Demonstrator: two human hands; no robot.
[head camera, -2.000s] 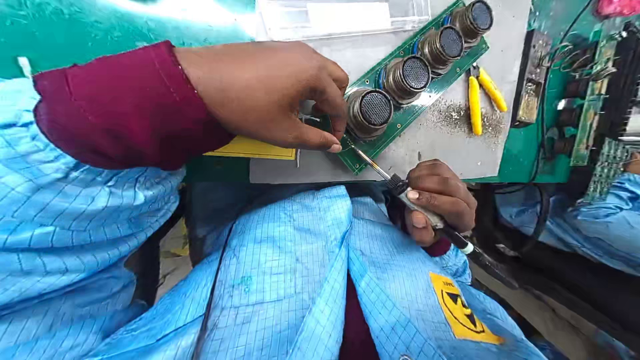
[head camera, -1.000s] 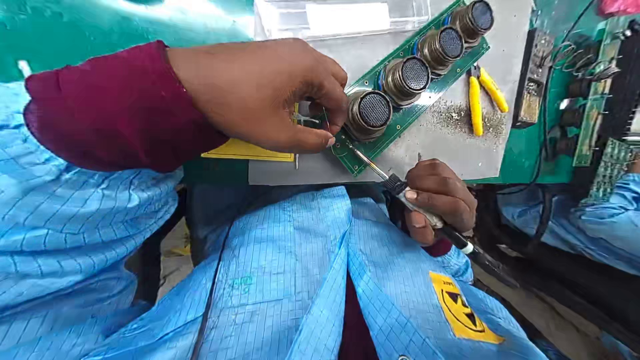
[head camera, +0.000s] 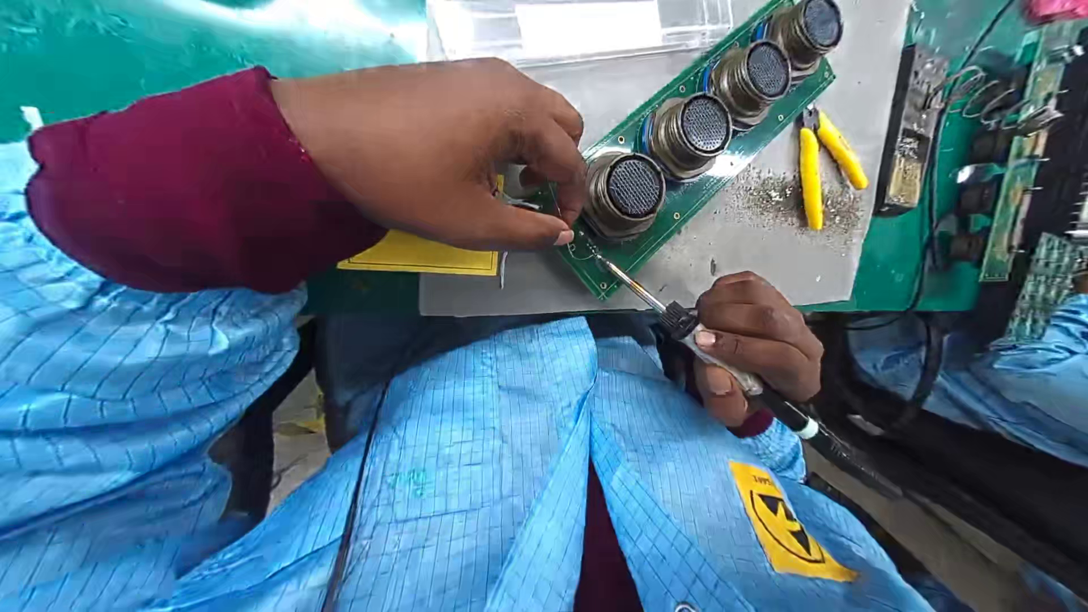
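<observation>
A green circuit board (head camera: 680, 201) lies slanted on a grey mat, carrying several round metal ultrasonic-type transducers (head camera: 625, 195) with mesh faces. My right hand (head camera: 756, 344) grips a soldering iron (head camera: 718, 367) by its handle, below and right of the board. The iron's tip meets the board near its lower left corner. My left hand (head camera: 476, 161) is over the board's left end, thumb and fingertips pinched together close to the iron's tip. A thin strand, wire or solder, shows at these fingertips; the fingers hide most of it.
Yellow-handled side cutters (head camera: 829, 166) lie on the grey mat (head camera: 527, 293) beside small metal clippings (head camera: 761, 200). A clear plastic tray (head camera: 586, 30) is behind the board. Right of the mat sit a soldering-tip cleaning holder (head camera: 905, 144) and another populated board (head camera: 1016, 178). A co-worker's blue sleeve (head camera: 1045, 365) shows far right.
My left hand's fingertips have shifted slightly and its fingers are closer together over the board. The iron stays at nearly the same place.
</observation>
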